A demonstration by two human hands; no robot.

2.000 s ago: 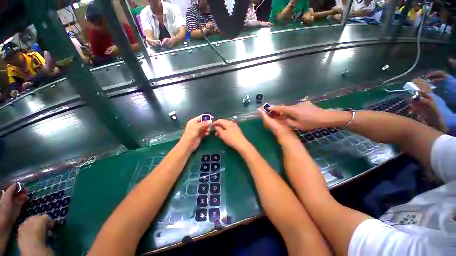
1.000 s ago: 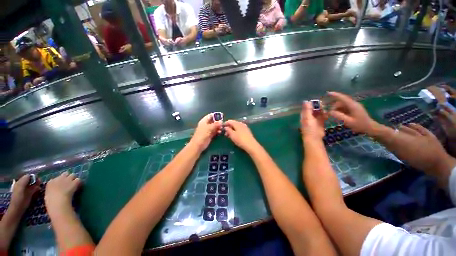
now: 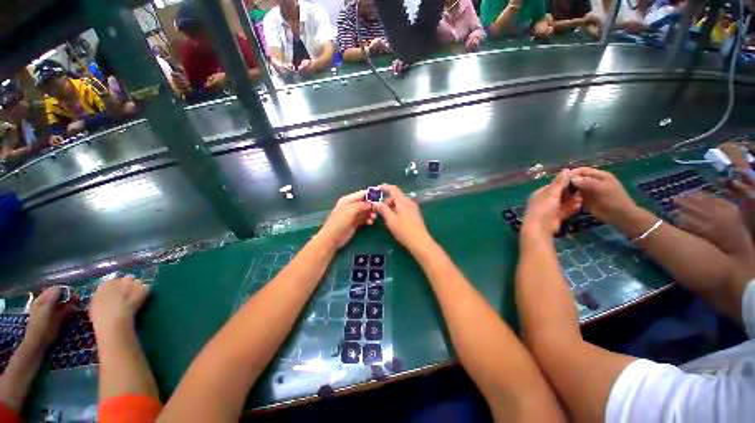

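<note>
My left hand (image 3: 346,218) and my right hand (image 3: 402,216) meet near the bench's back edge. Between their fingertips they hold a small unit (image 3: 374,195), dark on top with a whitish rim. Both hands touch it. Below them on the green bench lies a clear plastic parts tray (image 3: 310,357). Black square pieces (image 3: 373,311) with pale centre marks stand in two columns at the tray's right side. Pale outlines of empty pockets show to their left.
The dark conveyor belt (image 3: 331,161) runs behind the bench with small units (image 3: 434,168) on it. A green post (image 3: 194,153) stands at the left. Other workers' hands (image 3: 579,198) and trays flank both sides. More people sit opposite.
My right hand has moved up to the unit, where before it was just beside it. The view has shifted slightly, moving the tray and hands rightward. The neighbouring workers' hands have moved.
</note>
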